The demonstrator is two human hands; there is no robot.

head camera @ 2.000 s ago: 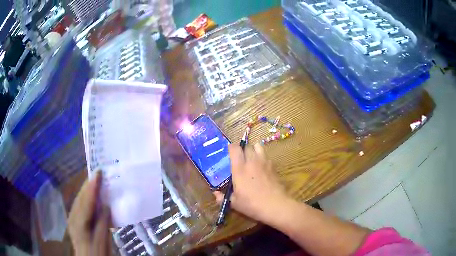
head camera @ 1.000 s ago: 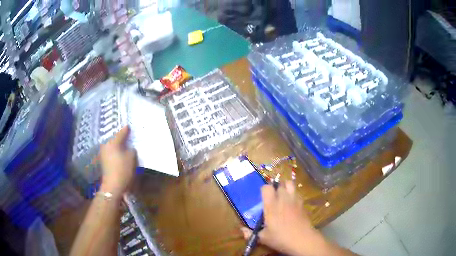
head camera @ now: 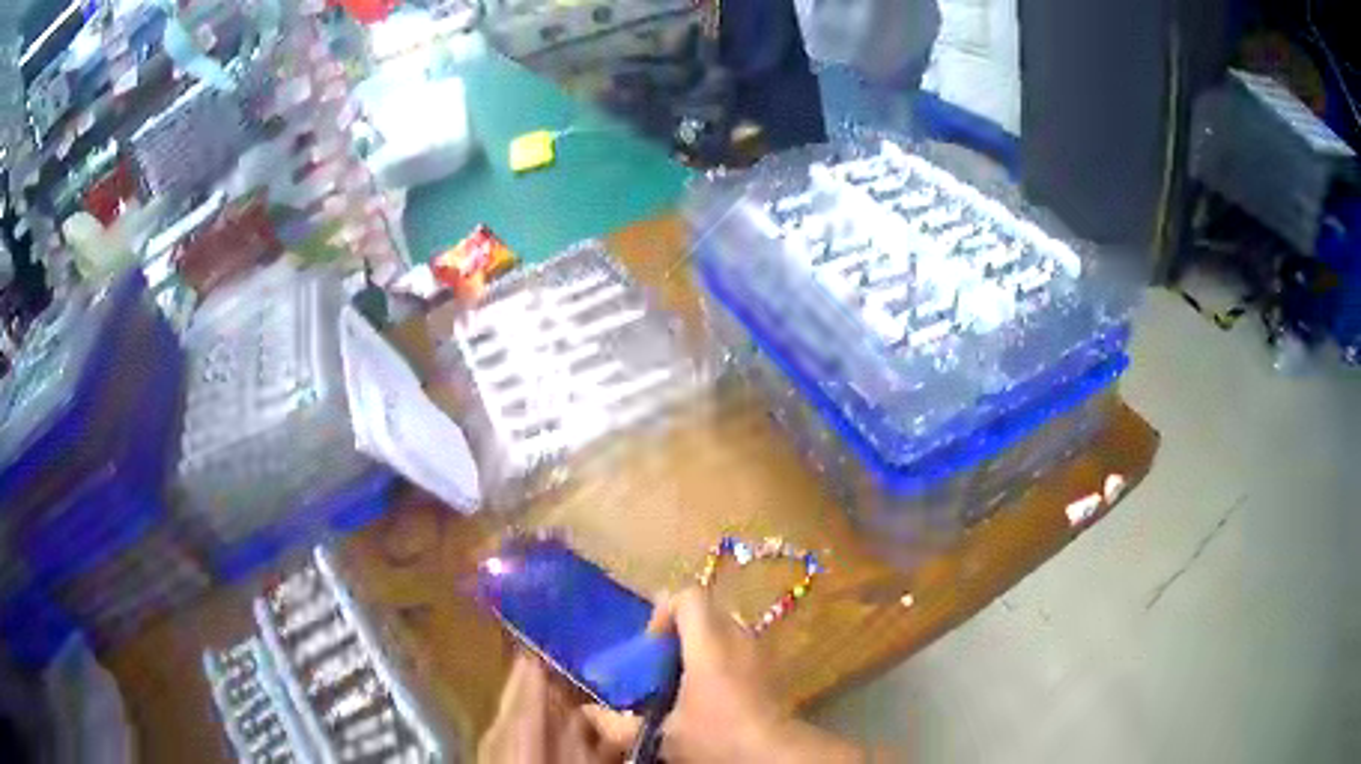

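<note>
A smartphone (head camera: 582, 620) with a lit blue screen is held low in front of me. My left hand (head camera: 534, 719) is under its lower left edge, cut off by the picture's bottom. My right hand (head camera: 724, 679) grips its lower right side, with a black pen (head camera: 649, 734) also in that hand. A beaded bracelet (head camera: 764, 615) lies on the brown table just right of the phone. The record sheet (head camera: 403, 415) leans upright against a tray stack at the left, touched by neither hand. The picture is blurred.
A tall tray stack (head camera: 911, 403) with blue layers stands at right. A parts tray (head camera: 575, 366) lies behind the phone, another tray (head camera: 336, 657) at lower left. More tray stacks (head camera: 269, 403) stand at left. A snack packet (head camera: 473, 261) lies by the green bench (head camera: 582, 187).
My left hand has let go of the record sheet and come to the phone. The phone has turned and moved left, away from the bracelet. The view has shifted.
</note>
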